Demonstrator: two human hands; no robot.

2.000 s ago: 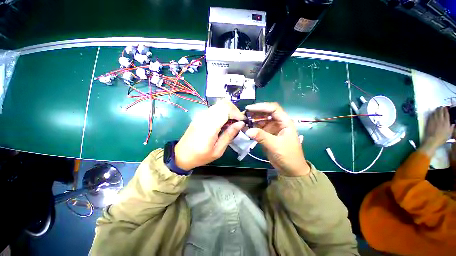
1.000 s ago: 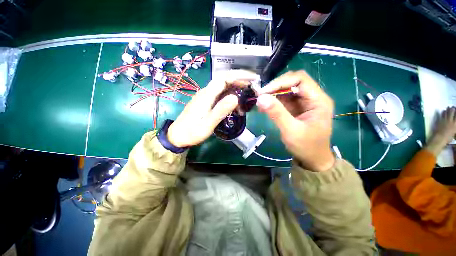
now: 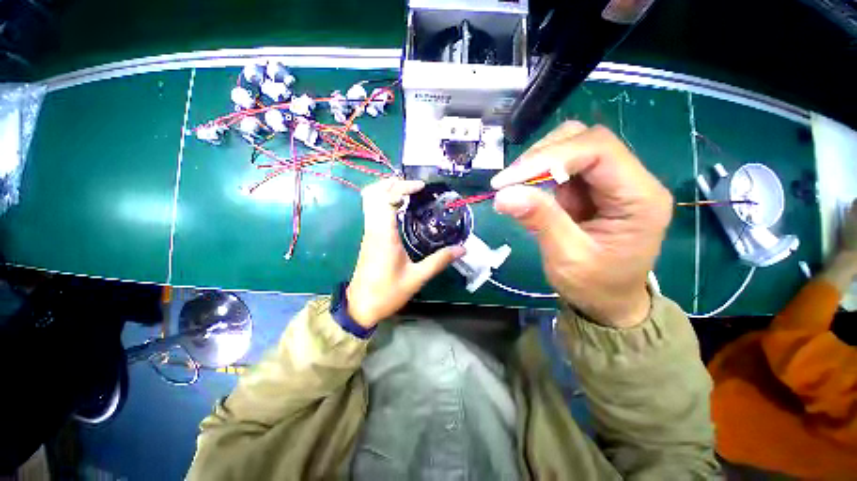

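Note:
My left hand (image 3: 387, 254) grips the rim of a housing with a black round inner part (image 3: 435, 222), its open side facing up. The white arm of the housing (image 3: 481, 261) points down and right, with a white cable (image 3: 526, 291) running from it. My right hand (image 3: 592, 211) pinches red and orange lead wires (image 3: 475, 199) between thumb and forefinger. The wires run from the black inner part. A small white connector (image 3: 561, 175) shows at their end by my fingers.
The screw feeder (image 3: 428, 108) stands just beyond my hands. The black electric screwdriver (image 3: 554, 85) hangs beside it. Wired components (image 3: 303, 106) lie heaped left. Another white housing (image 3: 757, 195) lies right. A person's orange sleeve (image 3: 799, 352) is at far right.
The black inner part, held up at the fingers before, now sits in the housing. My left hand has moved down onto the rim. My right hand has moved right, drawing the wires out straight.

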